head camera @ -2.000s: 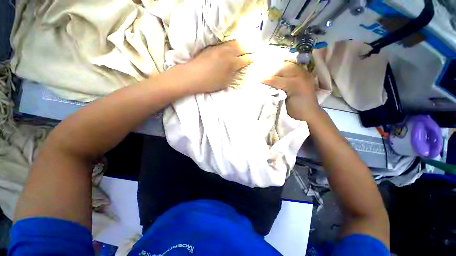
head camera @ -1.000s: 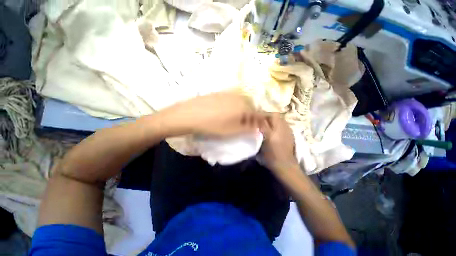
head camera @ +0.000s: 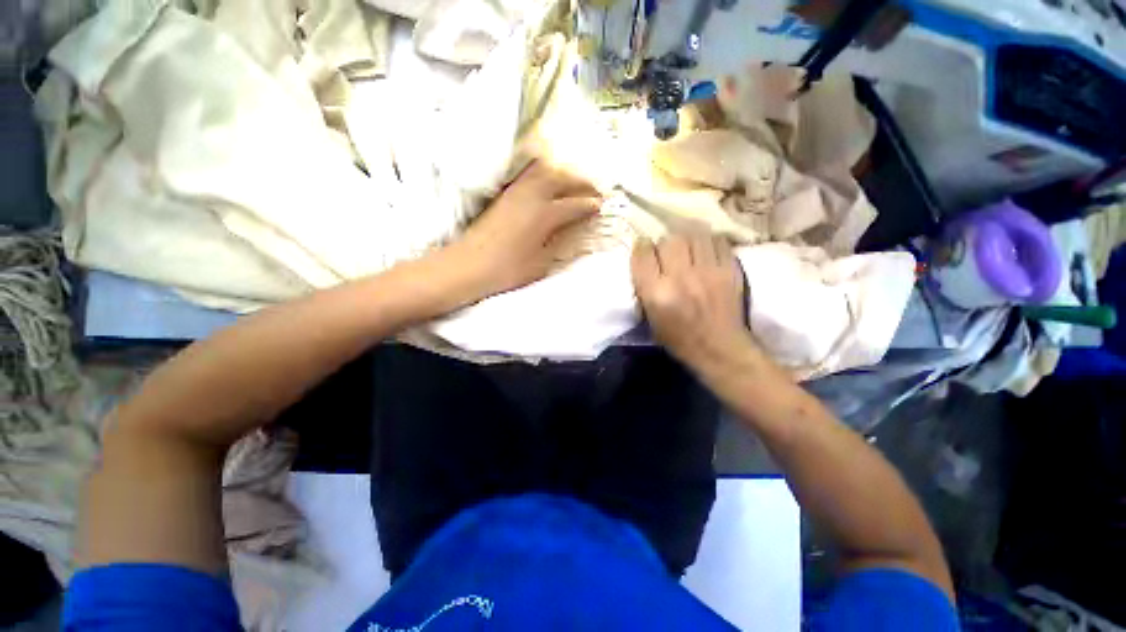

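Note:
A cream garment (head camera: pixel 543 309) is spread over the machine table and hangs a little over its front edge. A puckered, gathered part (head camera: pixel 605 235) lies between my hands. My left hand (head camera: pixel 531 228) rests on the cloth with its fingers on the gathers; its grip is unclear. My right hand (head camera: pixel 692 290) has its fingers curled on the garment just right of the gathers. The sewing machine's presser foot and needle area (head camera: pixel 636 111) is beyond my hands under a strong glow that washes out detail.
The white and blue machine head (head camera: pixel 951 74) is upper right, with a black lamp arm (head camera: pixel 846 37). A purple ring on a white roll (head camera: pixel 1015 253) is at right. Cream cords (head camera: pixel 31 303) hang at far left. Crumpled cloth (head camera: pixel 262 494) lies below the table at left.
My hands were together near the table's front edge; now they are apart on the cloth. The garment's front part, earlier bunched, lies flatter, and some cloth has spread to the right.

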